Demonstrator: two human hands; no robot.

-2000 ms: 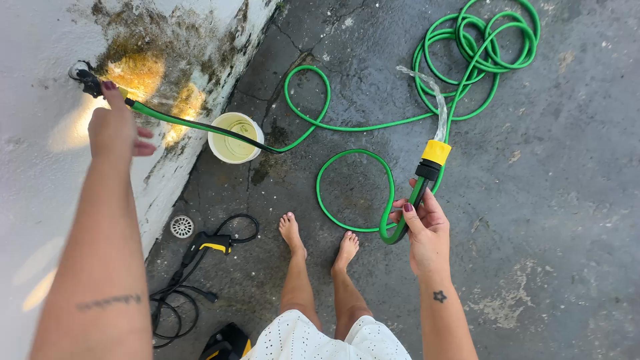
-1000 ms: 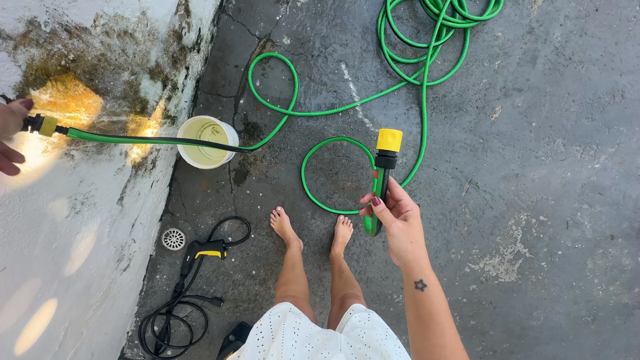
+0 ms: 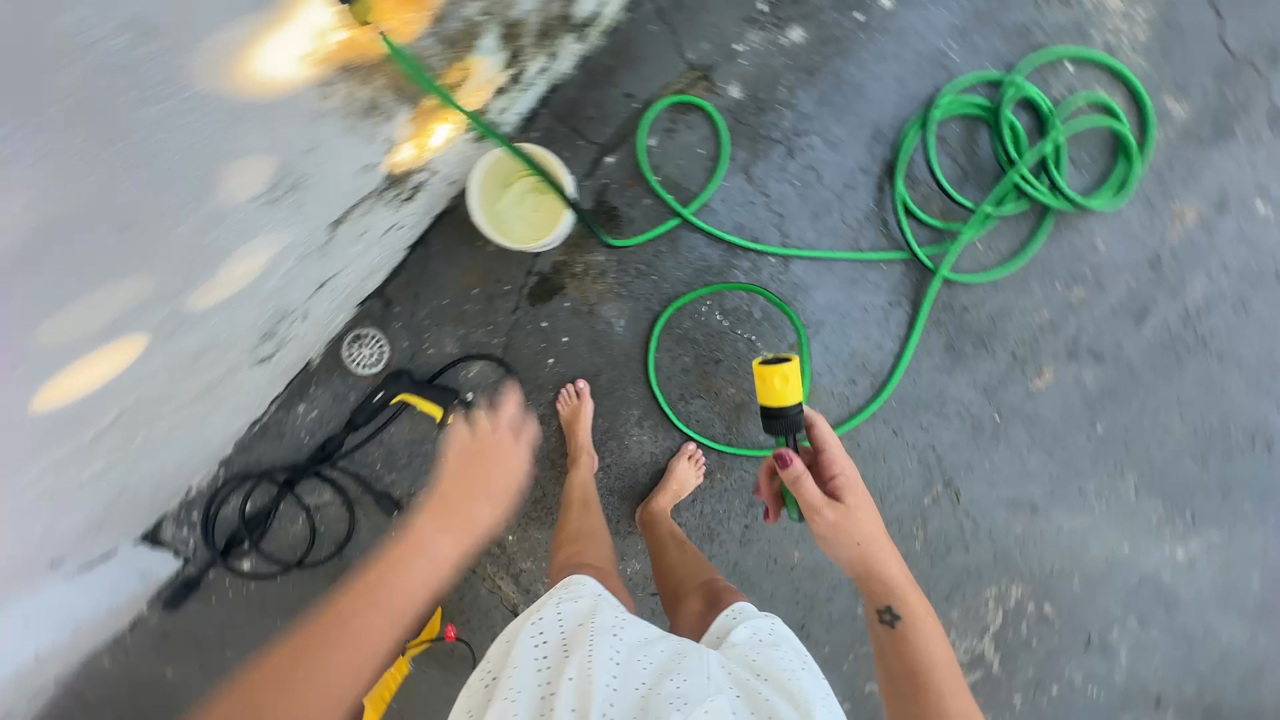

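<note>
My right hand is closed around the green garden hose just below its yellow and black hose connector, whose open mouth points away from me. From there the green garden hose loops over the floor into a loose coil at the upper right. Its other end rises past the bucket to a yellow fitting at the wall, partly cut off by the top edge. My left hand, blurred, is in the air near the pressure washer's black and yellow spray gun; its fingers are too blurred to read.
A white bucket with pale liquid stands against the stained wall. A round drain cover and a coiled black cable lie near the wall's foot. A yellow machine part shows below, left of my bare feet.
My left hand has left the fitting at the wall and come down toward me. Water was spurting from the connector in my right hand two seconds ago; now only small drops show near it.
</note>
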